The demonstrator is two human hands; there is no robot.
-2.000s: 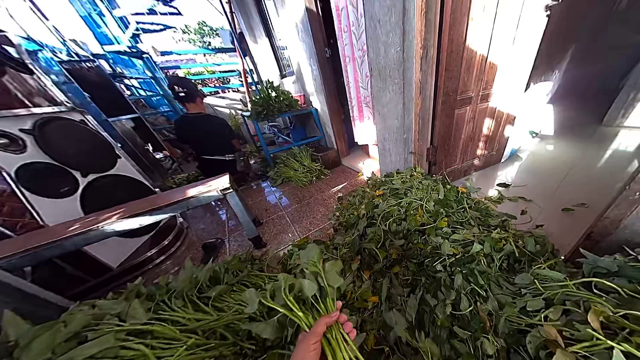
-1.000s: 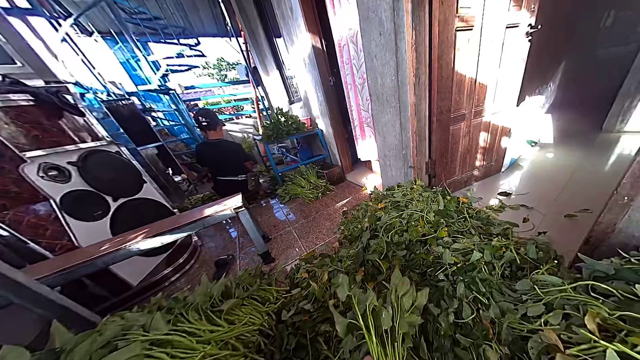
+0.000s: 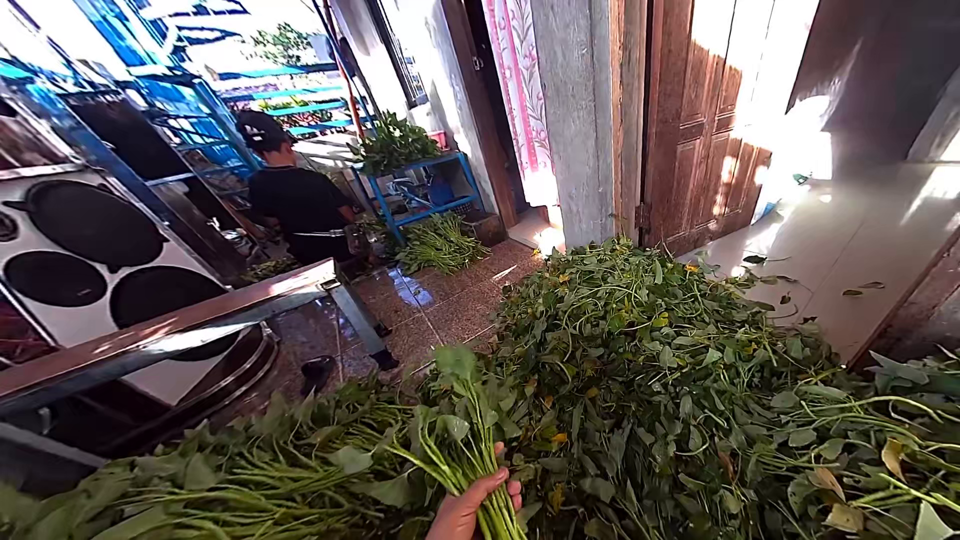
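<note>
My left hand (image 3: 474,501) is at the bottom centre of the head view, closed around a bunch of leafy green stems (image 3: 469,435). The thumb lies across the stems and the fingertips show on their right side. The leaves point up and away, and the lower stems run out of the bottom edge. Just left of this hand, long green stems with leaves (image 3: 262,480) lie side by side. A large heap of loose leafy vines (image 3: 630,360), with some yellow leaves in it, rises to the right. My right hand is out of view.
A metal-framed bench (image 3: 172,322) stands at left, before a speaker cabinet (image 3: 135,255). Beyond it, a person in a dark cap and shirt (image 3: 296,202) is low by a blue rack (image 3: 420,214). More greens (image 3: 442,244) lie on the tiled floor. A wooden door (image 3: 705,127) stands behind the heap.
One second ago neither hand was visible and leafy stems stood at the bottom edge. Now my left hand is in view, holding a bunch, as it also was two seconds ago.
</note>
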